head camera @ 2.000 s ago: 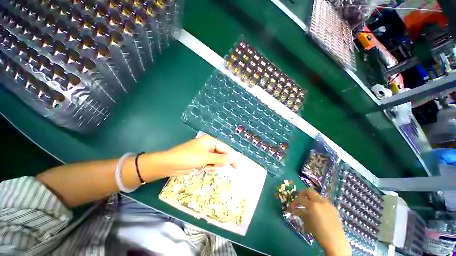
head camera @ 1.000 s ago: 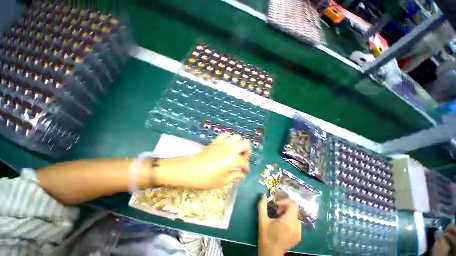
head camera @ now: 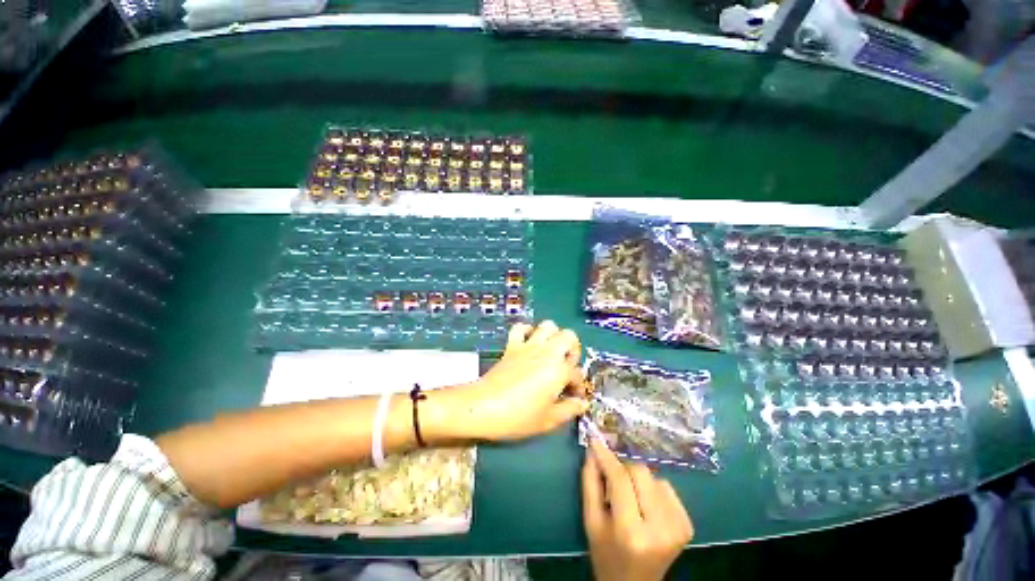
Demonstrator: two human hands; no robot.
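My left hand reaches across the white parts box to the left end of the nearer shiny bag, its fingertips close together there. A few brass-coloured bits show at these fingertips; whether they are gripped is unclear. My right hand is below the bag, with fingertips at its lower left corner; a grip on the bag cannot be made out. The bag lies flat with small metal parts inside. The box holds a loose heap of pale parts, partly hidden by my left forearm.
The clear working tray has a short row of bodies, with a gold-topped component tray beyond. A second dark bag lies behind the first. A partly filled tray and carton stand right; stacked filled trays stand left.
The view has turned and shifted. My left hand has moved right, from over the box to the bag's end. The loose metal pile seen beside the bag no longer shows spread out there.
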